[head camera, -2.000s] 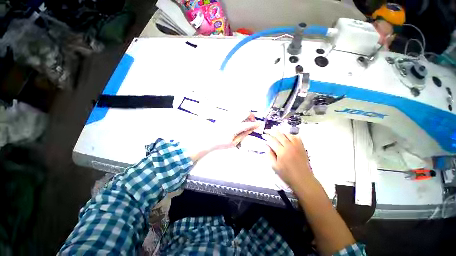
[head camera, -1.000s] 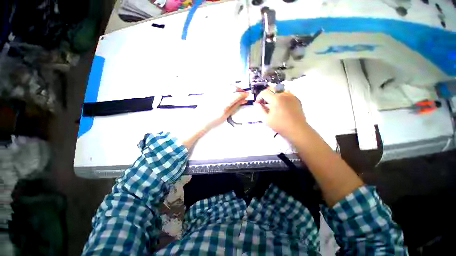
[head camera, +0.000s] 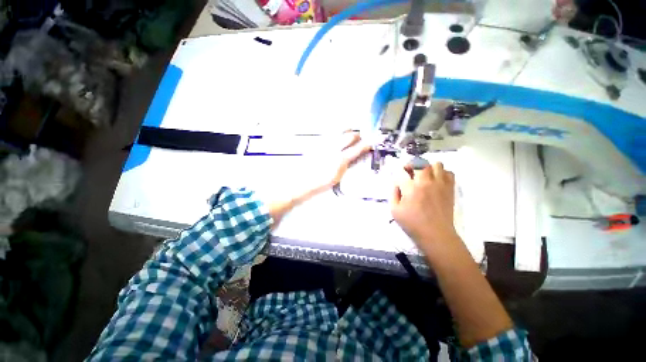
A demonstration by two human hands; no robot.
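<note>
A small dark piece (head camera: 376,161) lies under the presser foot and needle (head camera: 386,148) of the white sewing machine (head camera: 524,131). My left hand (head camera: 347,162) is just left of the needle, its fingers stretched toward the piece; glare hides whether they pinch it. My right hand (head camera: 425,198) is right of and below the needle, fingers bent and fingertips turned down; what is under them is hidden. A white strip with a dark outline (head camera: 275,145) lies left of my left hand.
A long dark strip (head camera: 191,140) crosses the blue patch at the table's left. White strips (head camera: 527,212) hang over the front edge at right, near an orange-handled tool (head camera: 618,222). A blue tube (head camera: 319,41) curves behind. A dark strip (head camera: 407,264) lies over the front edge.
The camera view has shifted. My right hand has drawn away from the needle to the right and toward the front edge. My left hand stays beside the needle.
</note>
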